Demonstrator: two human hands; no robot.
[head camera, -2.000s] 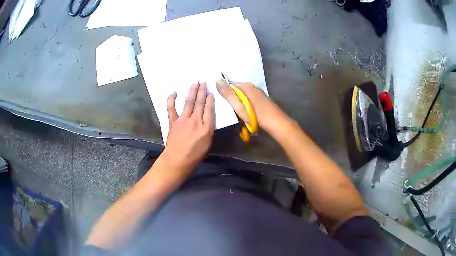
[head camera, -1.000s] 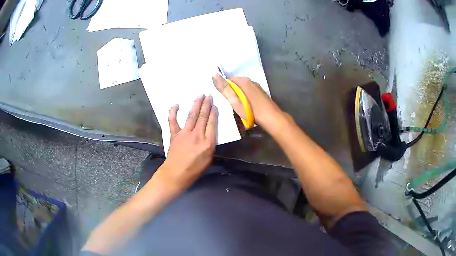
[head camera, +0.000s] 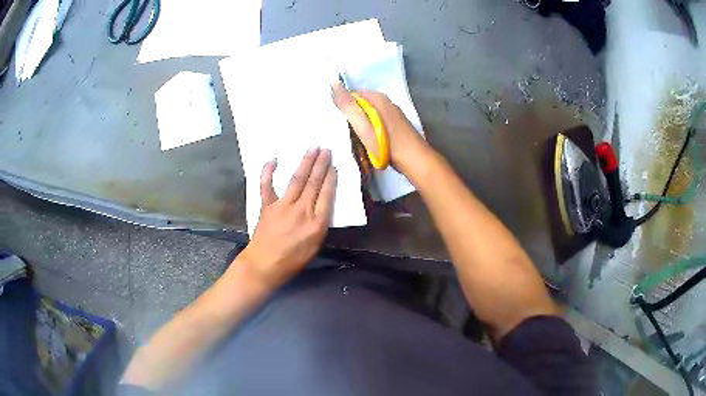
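Note:
White sheets (head camera: 286, 100) lie in a stack on the grey table in front of me. My left hand (head camera: 298, 205) lies flat on their lower part, fingers spread, holding nothing. My right hand (head camera: 383, 128) grips the yellow-handled scissors (head camera: 377, 135); the blade tips are mostly hidden at the upper middle of the sheets. A gap runs below the scissors, between the main sheets and a white piece (head camera: 393, 184) on the right.
A pale five-sided template (head camera: 187, 110) lies left of the sheets. Dark-handled scissors (head camera: 134, 19) and another white sheet (head camera: 205, 31) lie at the far left. A steam iron (head camera: 582, 186) stands on a dark rest at right, its hose beyond. Black cloth (head camera: 580, 23) lies at the far edge.
My right hand and the scissors have moved up the sheets, away from me. The cut has opened into a gap, and the right piece has separated. My left hand stays pressed on the sheets.

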